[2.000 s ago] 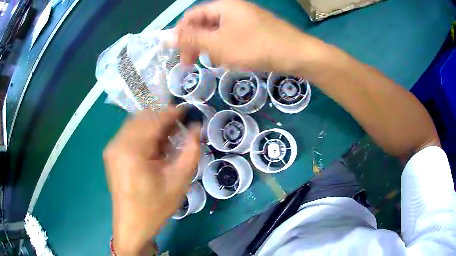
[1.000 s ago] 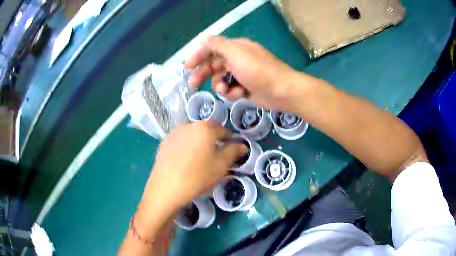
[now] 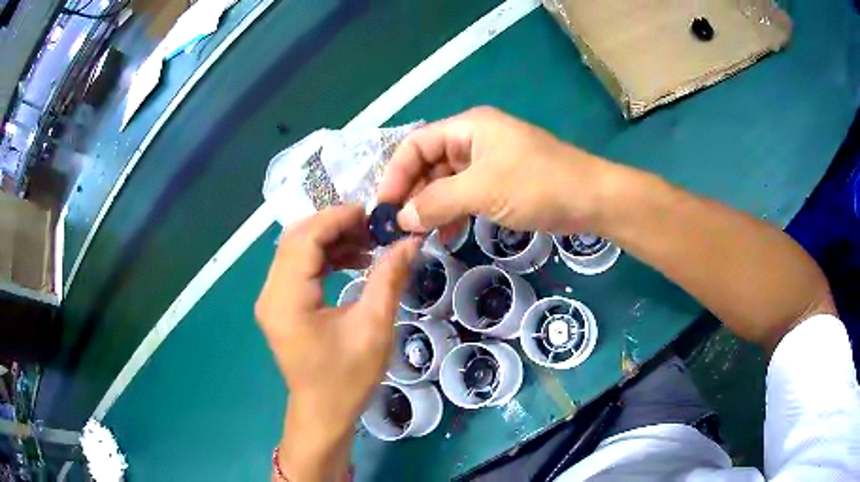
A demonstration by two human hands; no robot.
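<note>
A black round cap (image 3: 386, 225) is held up between both hands above the white housings. My right hand (image 3: 471, 179) pinches its right side with thumb and fingertips. My left hand (image 3: 330, 292) has its index finger and thumb at its left and lower edges. Below is a group of white cup housings; several have dark round centres, such as the front one (image 3: 481, 374). The rightmost front housing (image 3: 558, 332) shows a pale centre with a white dot. My hands partly hide the housings behind. A clear screw bag (image 3: 300, 179) lies behind my left hand.
Brown cardboard (image 3: 651, 56) lies at the back right with one small black part (image 3: 702, 29) on it. The green bench (image 3: 217, 377) has a white stripe. A white crumpled thing (image 3: 102, 452) is at the lower left. My lap is at the bottom right.
My left hand has lifted from the housings and met my right hand at the black cap. More housings show below. The view has shifted, so the bench things sit further right.
</note>
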